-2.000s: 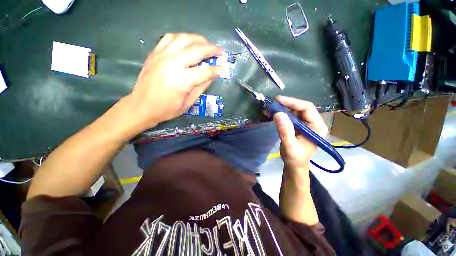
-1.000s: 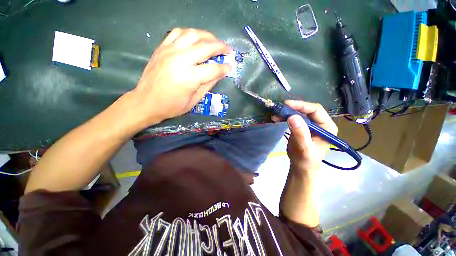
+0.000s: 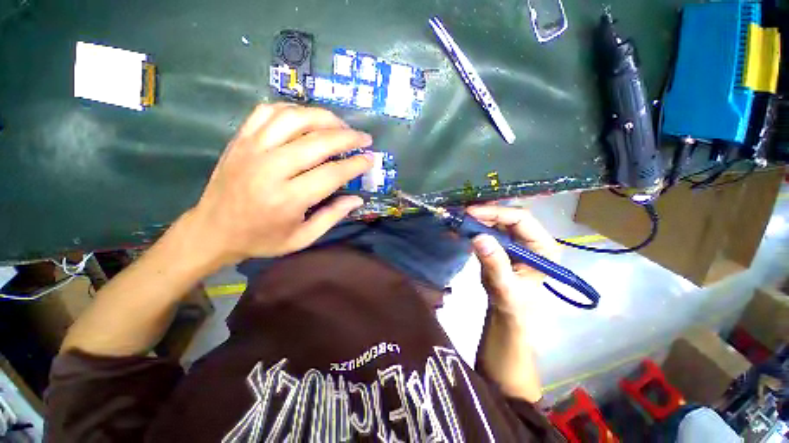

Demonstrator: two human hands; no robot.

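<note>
My left hand [image 3: 281, 182] holds the near blue circuit board [image 3: 377, 173] by the bench's front edge and covers most of it. My right hand [image 3: 510, 260] holds the dark blue soldering iron [image 3: 536, 262]. Its metal tip is at the near board's right end; contact cannot be told. A second blue board [image 3: 372, 84] lies just beyond, uncovered, with silver patches. A black round part [image 3: 293, 50] with a gold-brown piece is at its left end.
Tweezers [image 3: 471, 80] lie right of the boards. A clear window part [image 3: 547, 19] is at the top edge. A black electric screwdriver [image 3: 631, 112] and blue box [image 3: 708, 73] stand at right. A white LCD module [image 3: 111, 76] lies at left on the green mat [image 3: 190, 130].
My left hand has moved from the far board to the near one, uncovering the far board and black round part. The iron's tip has moved nearer to me, to the near board's end.
</note>
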